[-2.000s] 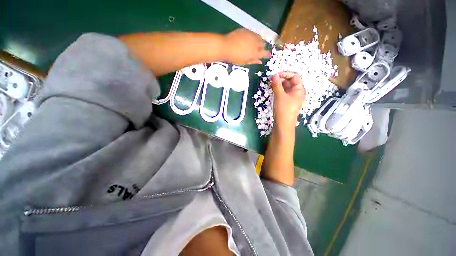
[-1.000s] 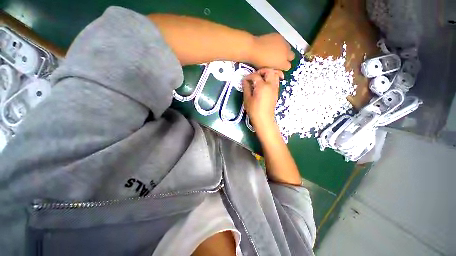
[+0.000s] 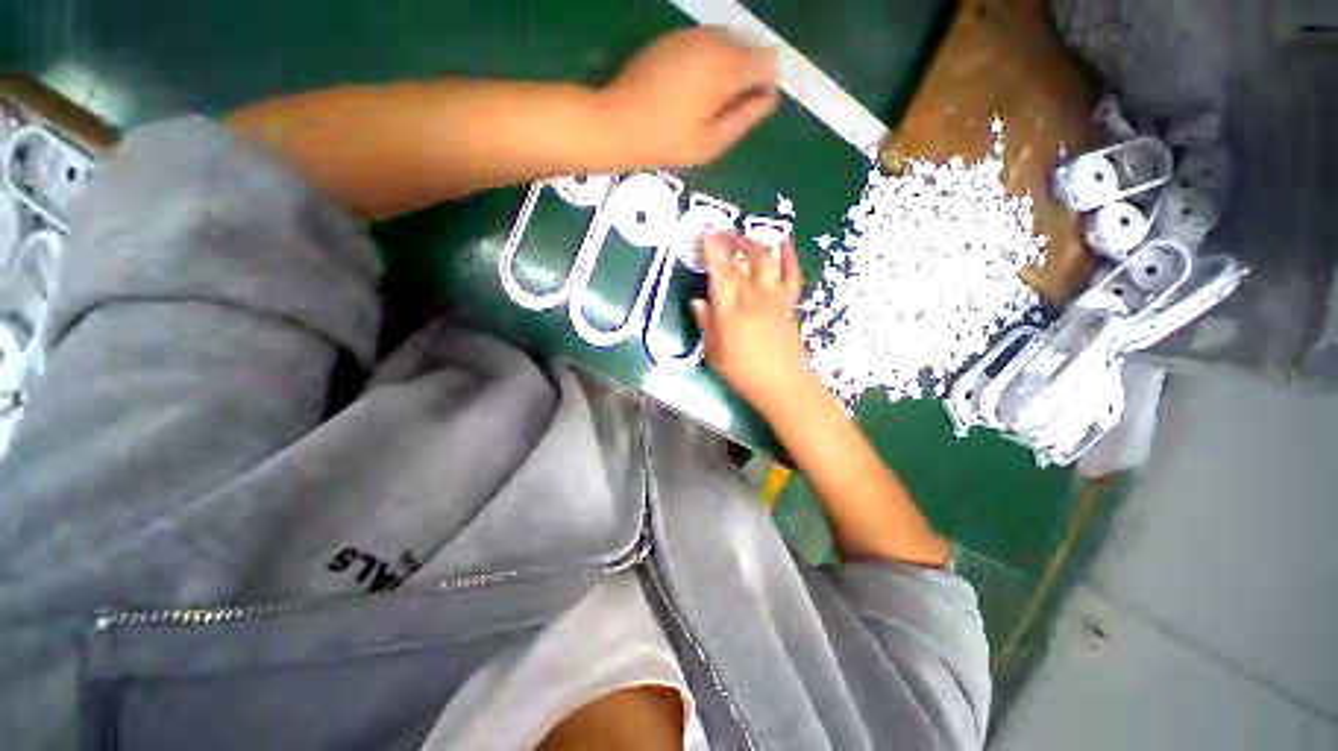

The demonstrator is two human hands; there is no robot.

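Several white oval housings, one of them here (image 3: 596,286), lie side by side on the green surface, hubs away from me. My right hand (image 3: 753,316) is over the housings at the right end of the row, fingers bent down at their hub ends and covering part of them. Whether it pinches a small part is hidden. My left hand (image 3: 687,96) is beyond the row, blurred, fingers curled; I cannot tell if it holds anything. A pile of tiny white parts (image 3: 932,279) lies right of my right hand.
A brown board (image 3: 961,88) lies under and behind the pile. More white housings (image 3: 1049,382) are heaped loosely at the right. A white strip (image 3: 807,91) crosses the green surface (image 3: 440,41). At the far left edge is a box of housings (image 3: 56,169).
My right hand has gone from the small-parts pile to the right end of the housing row. My left hand has moved up and left, away from the row.
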